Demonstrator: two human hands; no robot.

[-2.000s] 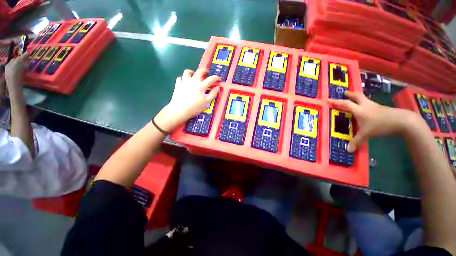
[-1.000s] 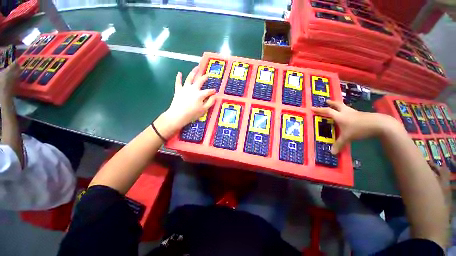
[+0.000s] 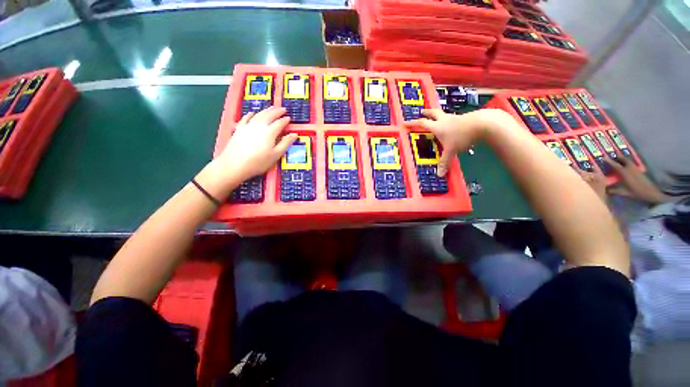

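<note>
A red-orange tray lies in front of me, with two rows of dark keypad phones with yellow frames. Several screens are lit white or blue; the two phones at the right end, one of them here, have black screens. My left hand lies over the left end, fingers spread on the phones there and partly hiding the front left one. My right hand is at the right end, fingers apart, touching the phones there; I cannot tell if it presses a key.
Stacked trays stand behind right, beside a brown carton. Small loose parts lie right of my tray. Another phone tray is at right with a person's hands. More trays are at left. A red bin is below.
The view has turned to the right, so things appear further left and the tray looks straighter. The neighbour's hands at right now show more. My hands stay at the same tray ends.
</note>
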